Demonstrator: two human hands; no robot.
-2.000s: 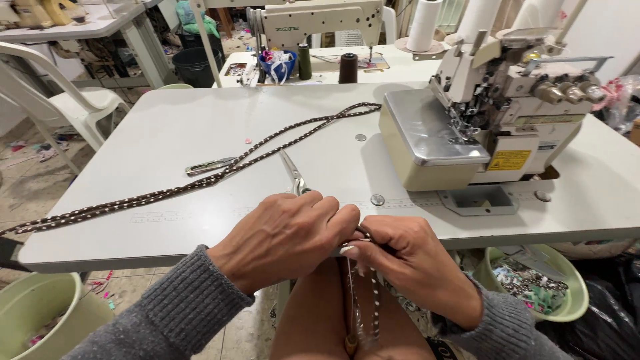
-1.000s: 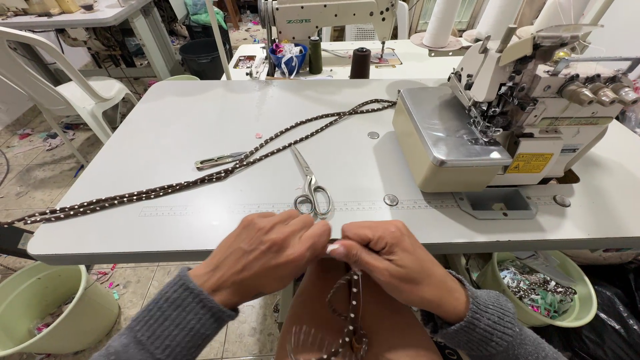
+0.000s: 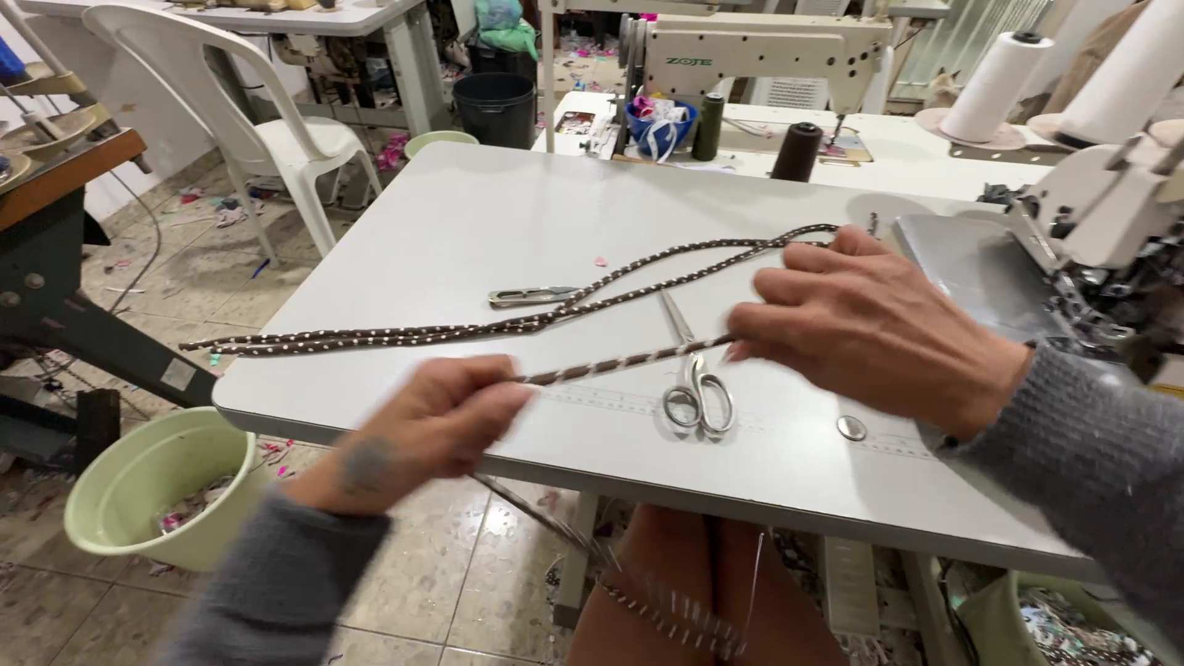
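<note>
A brown fabric cord with white dots [image 3: 629,363] is stretched between my hands above the table's front part. My left hand [image 3: 421,425] grips it at the lower left, and its loose length hangs blurred over my legs. My right hand [image 3: 860,324] pinches the cord's other side, higher up and to the right. Behind it, a looped dotted cord [image 3: 435,333] lies across the white table. Metal scissors [image 3: 696,393] lie under the stretched cord, blades pointing away. A small metal thread snipper [image 3: 532,296] touches the looped cord. A round metal disc [image 3: 851,427] rests near the front edge.
An overlock sewing machine [image 3: 1082,231] stands at the right of the white table [image 3: 370,222]. Behind are another sewing machine [image 3: 758,55], thread cones [image 3: 990,88] and a blue bowl [image 3: 661,129]. A green bucket [image 3: 166,490] stands at the left, a white plastic chair [image 3: 296,139] beyond.
My hands, close together over my lap before, have moved apart and up over the table, with the cord drawn out between them. The view has shifted.
</note>
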